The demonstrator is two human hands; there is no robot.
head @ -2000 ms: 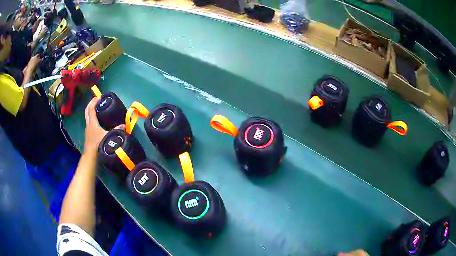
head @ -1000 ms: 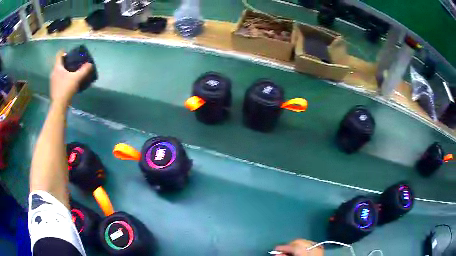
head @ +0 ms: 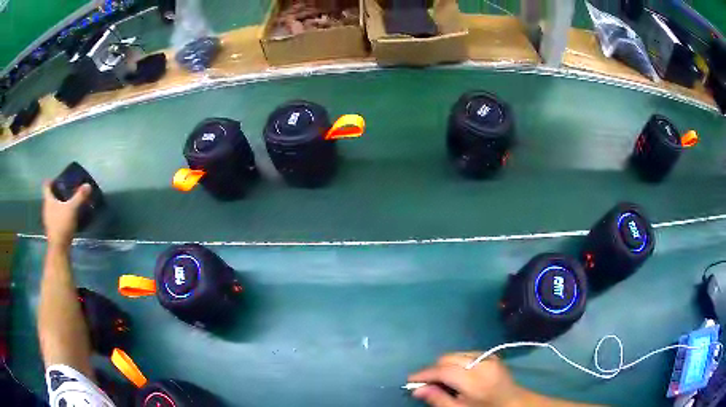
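My left hand (head: pixel 65 213) is at the far left, its fingers around the top of a black speaker (head: pixel 77 189) on the far green strip. My right hand (head: pixel 470 380) is at the bottom centre, pinching the small white cable plug (head: pixel 415 385). The white charging cable (head: pixel 575 365) makes a loop and runs right to the light-blue tester (head: pixel 694 362). A speaker with a blue-lit ring (head: pixel 181 276) stands on the near surface at left. Two more blue-lit speakers (head: pixel 546 296) stand at right, above my right hand.
Several unlit speakers (head: pixel 302 145) stand on the far strip (head: pixel 382 199), beyond a pale dividing edge. More speakers (head: pixel 171 395) are at the lower left, partly cut off. Open cardboard boxes (head: pixel 314 46) and clear plastic bags (head: pixel 625 41) lie on the back shelf.
The view has swung right. My left hand has gone from the near group of speakers to the far strip, holding a speaker. My right hand has come into view with the plug.
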